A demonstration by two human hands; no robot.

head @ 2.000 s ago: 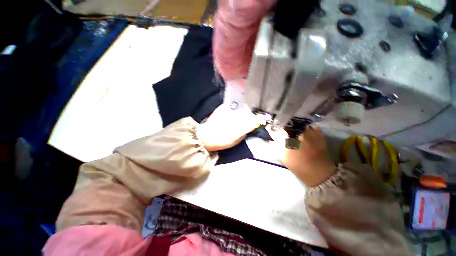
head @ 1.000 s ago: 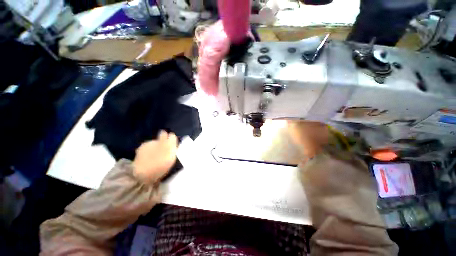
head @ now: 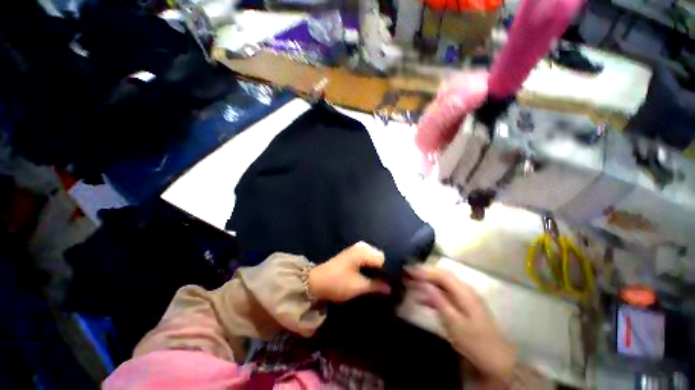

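A large black fabric piece lies spread over the left part of the white machine table and hangs over the front edge towards my lap. My left hand grips its edge between thumb and fingers. My right hand is close beside it at the same edge, blurred; its fingertips meet dark fabric, but whether they pinch it I cannot tell. The grey-white sewing machine head stands behind and to the right, its needle area away from both hands.
Yellow-handled scissors lie right of my right hand. A lit phone and an orange object are at the far right. A pink fluffy cover hangs by the machine head. Dark fabric heaps at the left.
The view has swung left. The black fabric has moved towards me and over the front edge. My right hand has come from beside the machine head to near my left hand.
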